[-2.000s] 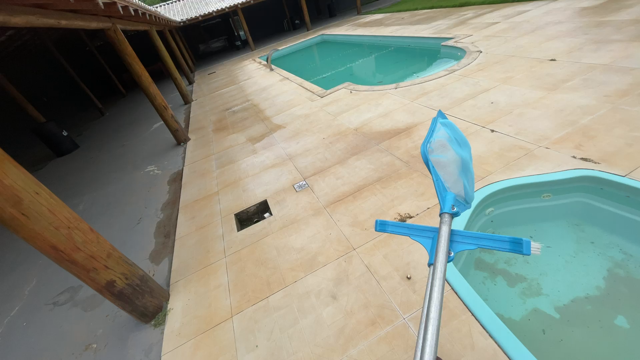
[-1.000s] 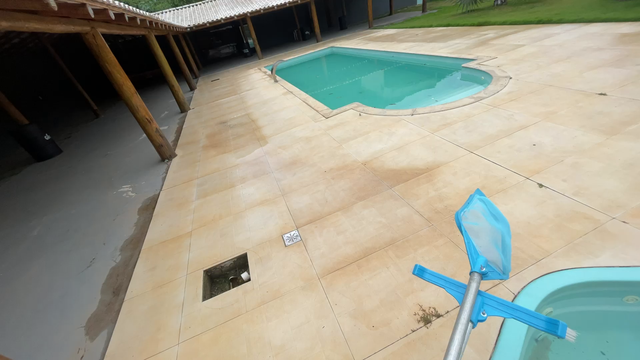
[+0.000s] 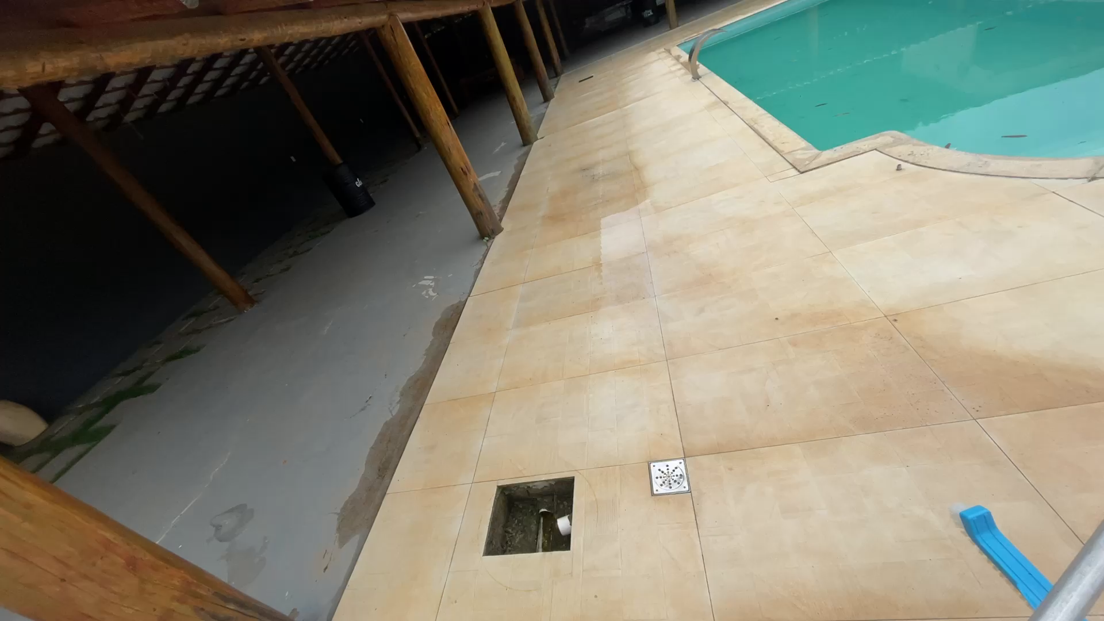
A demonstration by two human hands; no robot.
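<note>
Neither my left hand nor my right hand shows in the head view. At the lower right corner is one end of a blue plastic pool brush head [image 3: 1005,552], with a small pale tip. A metal pole [image 3: 1074,582] crosses beside it and runs out of the frame; what holds it is out of sight. A square metal floor drain cover [image 3: 669,476] is set in the tiles. To its left is an open square pit [image 3: 530,517] with a white pipe piece inside.
A swimming pool [image 3: 862,78] with a stone rim and a metal handrail [image 3: 697,53] lies at the upper right. Wooden posts [image 3: 440,129] line the left edge of the tiled deck [image 3: 759,388]. A black bin [image 3: 349,190] stands on the grey floor, and a thick log post [image 3: 112,552] crosses the lower left.
The view has swung left. The blue brush head and pole have shifted to the lower right corner, and the blue net and the small pool's edge have left the frame.
</note>
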